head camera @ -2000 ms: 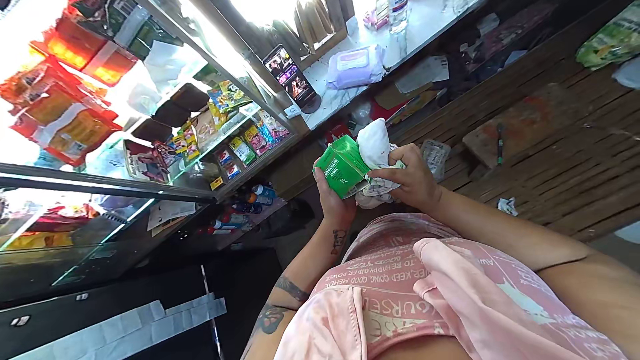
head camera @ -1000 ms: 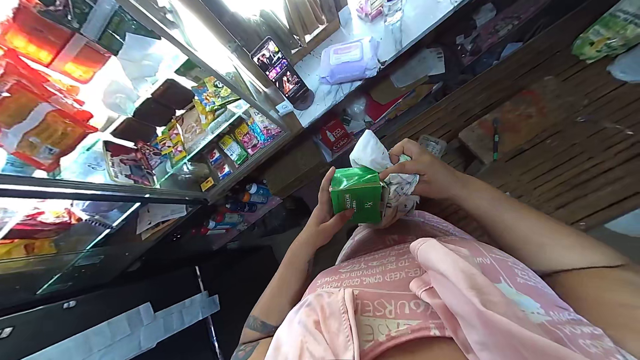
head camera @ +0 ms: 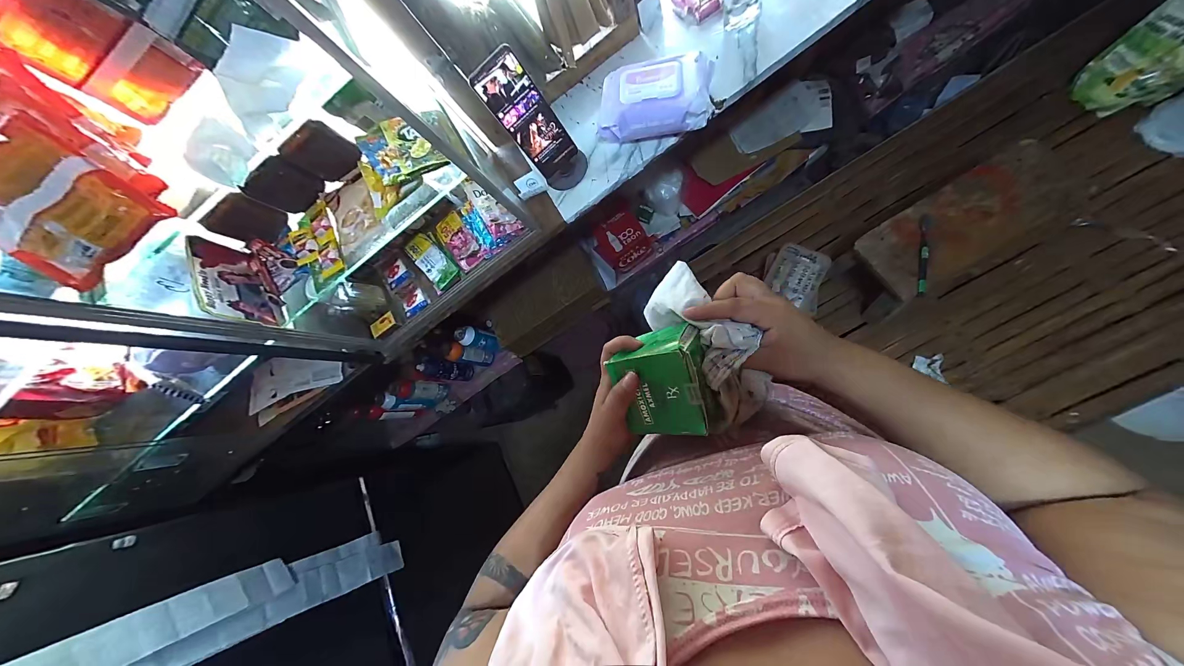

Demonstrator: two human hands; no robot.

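Observation:
In the head view my left hand (head camera: 614,398) grips a green cardboard medicine box (head camera: 668,381) by its left side, above my lap. My right hand (head camera: 754,319) holds a crumpled white cloth or tissue (head camera: 678,294) and a wad of printed, crumpled wrapping (head camera: 731,353). The wad touches the right side of the box. The fingertips of my right hand are partly hidden in the white material. Whether the wad is paper or cloth, I cannot tell.
A glass display case (head camera: 444,287) with snack packets stands at the left. On the marble-look counter (head camera: 620,176) are a phone on a stand (head camera: 536,125) and a lilac wipes pack (head camera: 657,95). A blister pack (head camera: 797,276) and a wooden board with a pen (head camera: 923,254) lie right, by slatted wood.
The green box has turned in my left hand; two seconds ago it was tilted, with my left fingers at its far left edge. My right hand still holds the white material against it.

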